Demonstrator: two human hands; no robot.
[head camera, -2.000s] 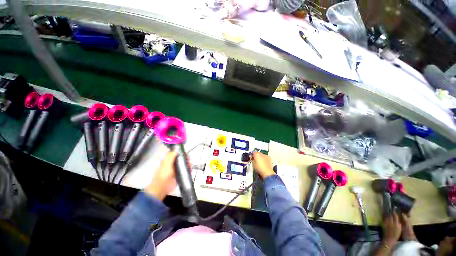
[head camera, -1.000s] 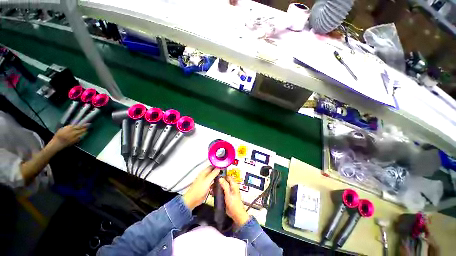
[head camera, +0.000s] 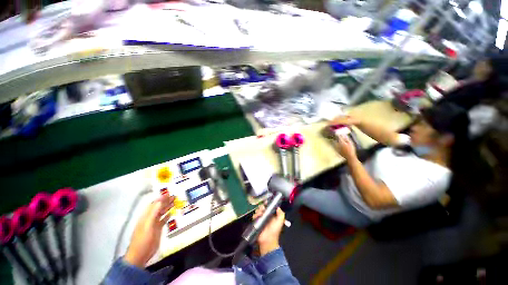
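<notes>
My right hand (head camera: 270,227) holds a grey hair dryer (head camera: 262,216) by its handle, low at the right of the tester; the head is tilted up and to the right. A thin cord loops from its handle end toward the tester. My left hand (head camera: 146,228) is empty, fingers apart, at the left edge of the power tester (head camera: 192,218), a flat white box with two displays, yellow spots and red buttons. The black plug (head camera: 211,173) is at the tester's right side. The picture is somewhat blurred.
Several pink-ringed hair dryers (head camera: 40,209) lie at the left. Two more (head camera: 289,153) lie at the right, past a boxed instrument (head camera: 256,173). A seated person (head camera: 390,178) works at the right. A green belt (head camera: 111,142) runs behind, under a long white shelf (head camera: 223,54).
The view has turned right. The dryer has moved from between both hands in front of the tester to my right hand beyond its right side. My left hand has let go.
</notes>
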